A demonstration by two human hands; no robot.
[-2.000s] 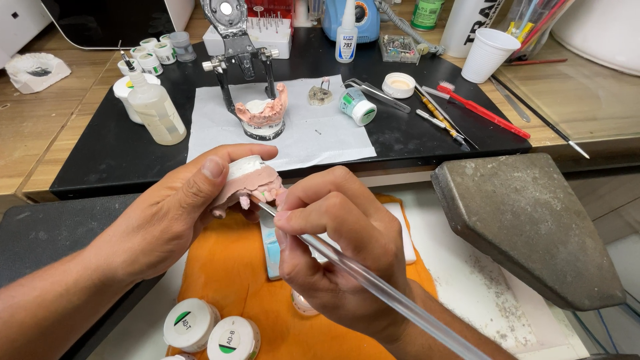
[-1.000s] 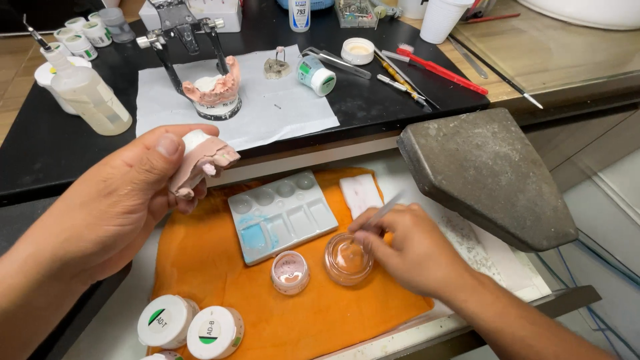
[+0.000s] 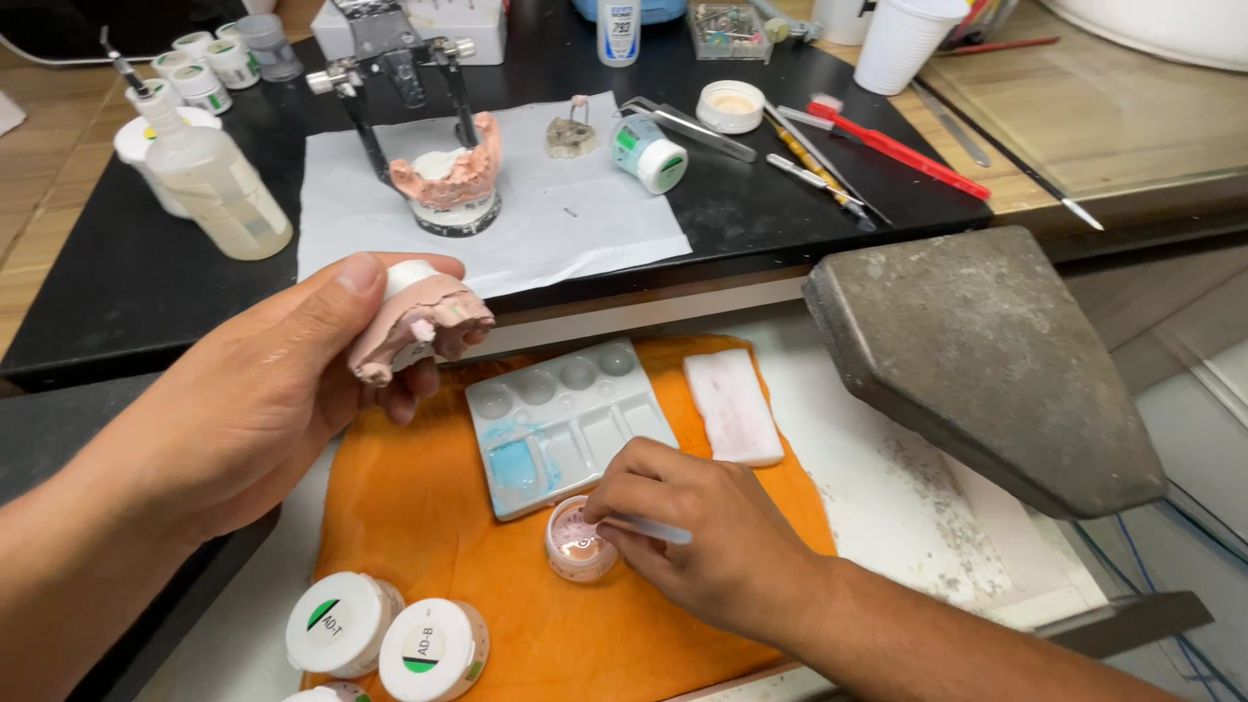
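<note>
My left hand [image 3: 292, 380] grips a pink and white dental cast [image 3: 424, 317] between thumb and fingers, above the left part of an orange cloth [image 3: 409, 497]. In my right hand [image 3: 682, 526] is a thin tool with a translucent handle [image 3: 648, 528]; its tip is hidden by my fingers, over or in a small open jar [image 3: 580, 541] with pinkish contents. Just behind that jar lies a white mixing palette [image 3: 575, 419] with blue residue in one well. The glass dish seen earlier is hidden behind my right hand. A white sponge pad [image 3: 733, 405] lies right of the palette.
Lidded jars [image 3: 343, 624] stand front left. On the black board [image 3: 760, 210] behind are a dental articulator [image 3: 453, 185] with a cast, a liquid bottle [image 3: 219, 185], a tipped jar [image 3: 648, 154], tweezers [image 3: 692, 127] and a red toothbrush [image 3: 902, 151]. A grey armrest pad [image 3: 985, 366] juts out at right.
My right hand has moved from the cast to the glass dish, then left to the small pink jar, holding the tool throughout. The cast has stayed in my left hand. The view has tilted down.
</note>
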